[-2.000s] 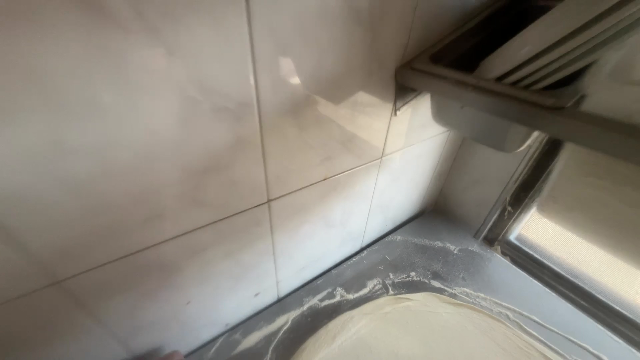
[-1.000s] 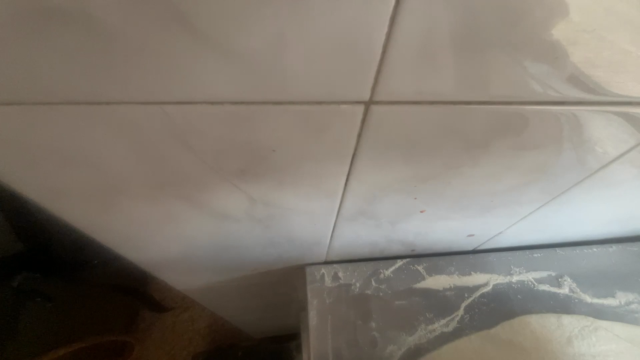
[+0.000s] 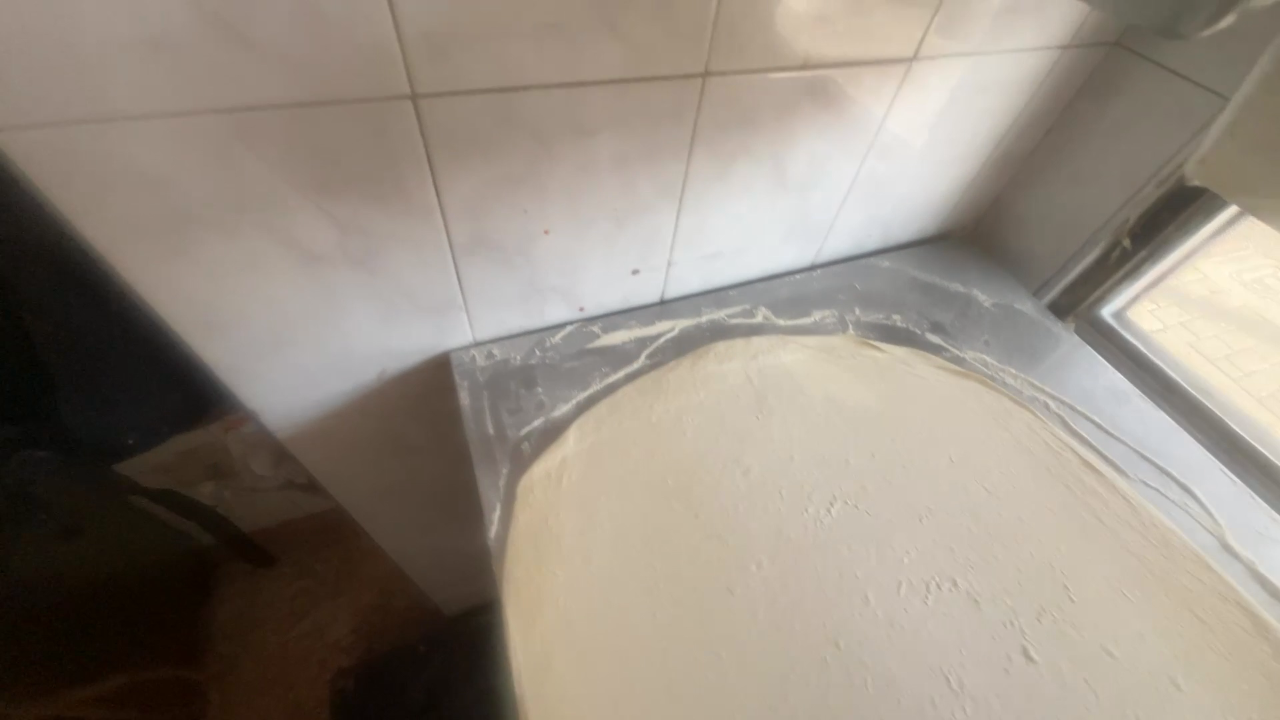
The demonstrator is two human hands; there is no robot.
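Observation:
Neither my left hand nor my right hand shows in the head view. A wide, pale, rounded sheet of dough (image 3: 850, 530) lies flat at the lower right, with small bumps and flecks on its surface. Under it is a grey countertop (image 3: 960, 290), marked with dried streaks of dough or flour around the sheet's curved edge. The near part of the sheet runs out of the frame at the bottom.
A wall of pale tiles (image 3: 560, 190) rises behind the counter, with a few small reddish spots. A metal-framed window (image 3: 1130, 310) is at the right. Dark, unclear objects (image 3: 130, 500) stand low at the left, below the counter's level.
The view has swung left, then back partly right, and now takes in much more of the dough sheet. No plain change in the dough itself can be told.

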